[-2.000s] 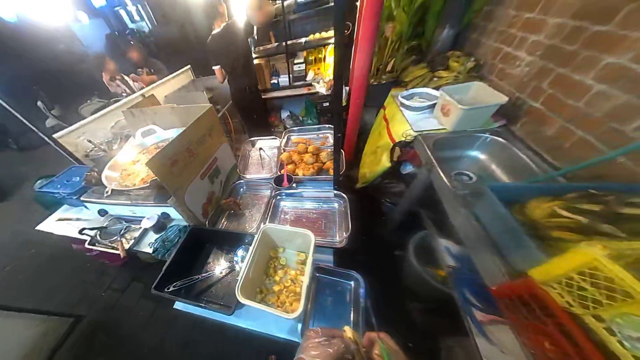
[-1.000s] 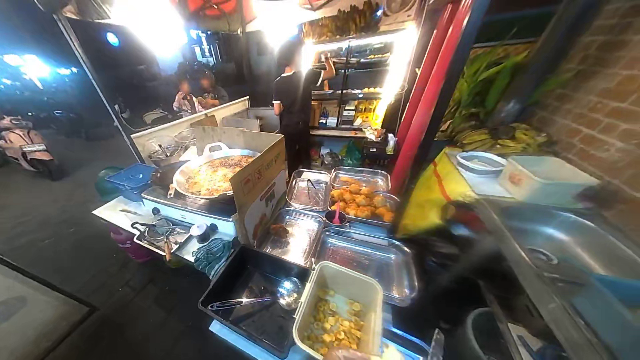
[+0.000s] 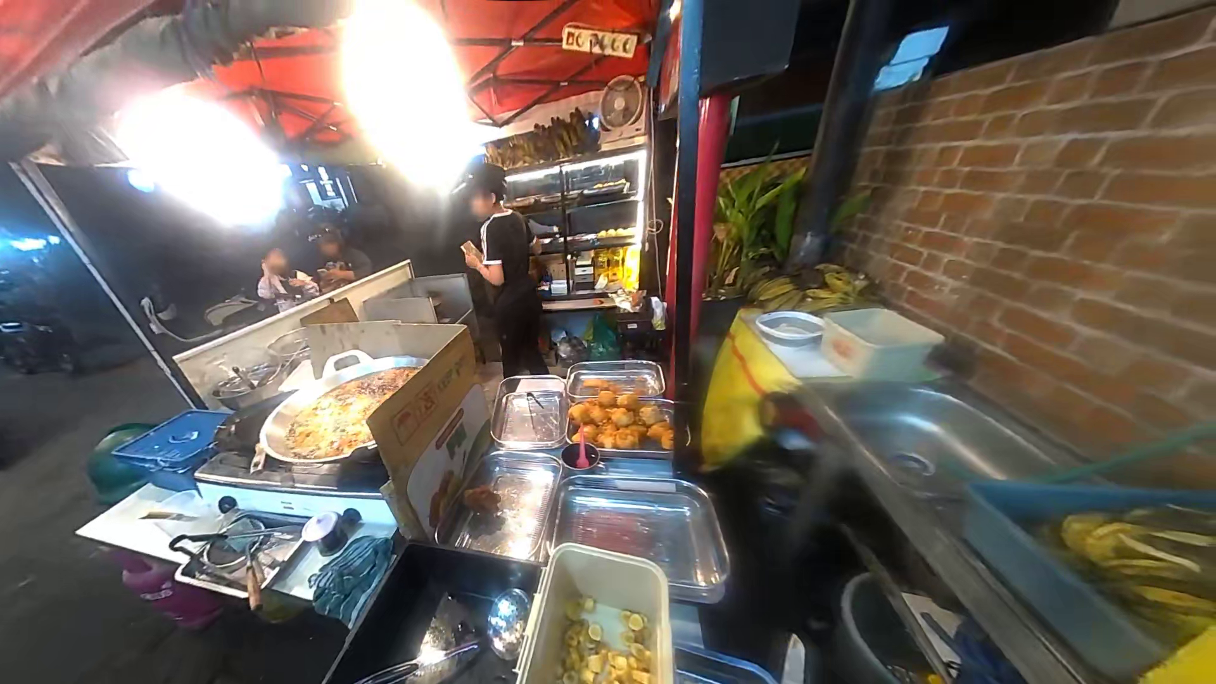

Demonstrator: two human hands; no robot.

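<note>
Neither of my hands shows in the head view. At the bottom edge a knife blade [image 3: 794,657] stands up into view; what holds it is hidden below the frame. Left of it is a cream plastic tub [image 3: 655,608] with cut pale-yellow pieces [image 3: 608,655] inside. A black tray [image 3: 427,584] holding a metal ladle [image 3: 508,622] and another metal utensil lies beside the tub. Behind the tub is a wide steel tray [image 3: 641,532], and to its left a steel tray [image 3: 513,503] with a brown fried piece. Fried balls [image 3: 617,423] fill another tray farther back.
A large pan of frying food [image 3: 347,413] sits on a stove behind a cardboard box [image 3: 442,427]. A person in black [image 3: 513,266] stands beyond, holding a phone-like thing. On the right are a steel sink [image 3: 921,437], a blue crate [image 3: 1054,570] with yellow-green peels, and a brick wall [image 3: 1073,218].
The view has tilted up, and the hands seen at the bottom edge earlier are out of frame. The standing person has turned and lowered the arm that was raised toward the shelves.
</note>
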